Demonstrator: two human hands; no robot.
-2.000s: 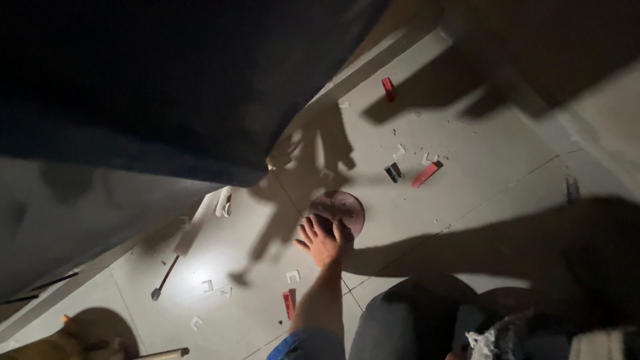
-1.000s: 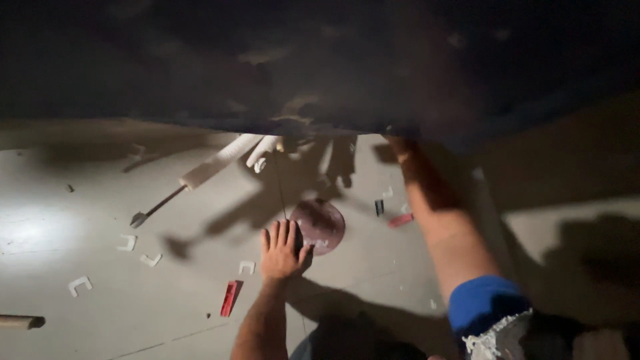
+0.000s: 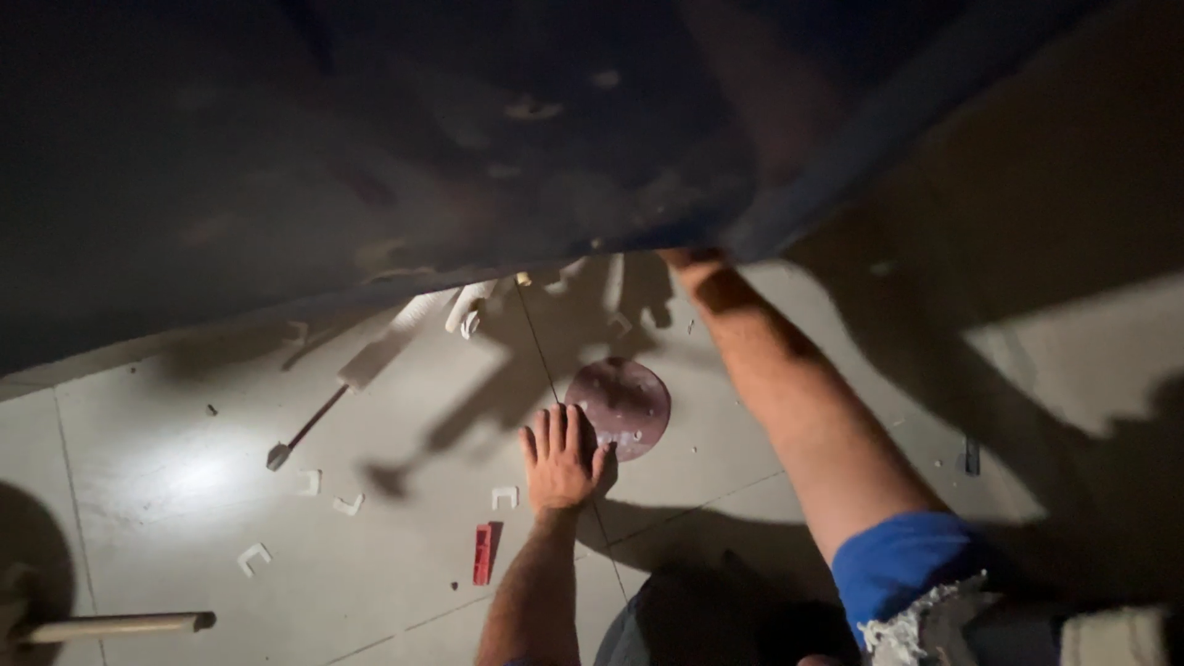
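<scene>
My left hand (image 3: 560,460) lies flat on the tiled floor with its fingers spread. Its thumb side is beside a dark reddish round disc (image 3: 618,409). My right arm, in a blue sleeve, reaches up under the edge of a large dark panel (image 3: 518,148), which hides most of my right hand (image 3: 689,257). Near my left wrist are a red plastic piece (image 3: 483,554) and a white U-shaped plastic clip (image 3: 505,498). To the left lies a tool with a thin dark shaft and a pale handle (image 3: 370,361).
The dark panel fills the upper view. More white clips (image 3: 254,559) are scattered at the left. A wooden stick (image 3: 120,626) juts in at the lower left. Pale tubes (image 3: 470,303) lie under the panel's edge, and a small dark piece (image 3: 969,456) is on the floor at the right.
My right arm, not seen two seconds ago, now extends under the panel. My left hand, earlier over the round disc, now rests on the floor at its left side. The view has shifted.
</scene>
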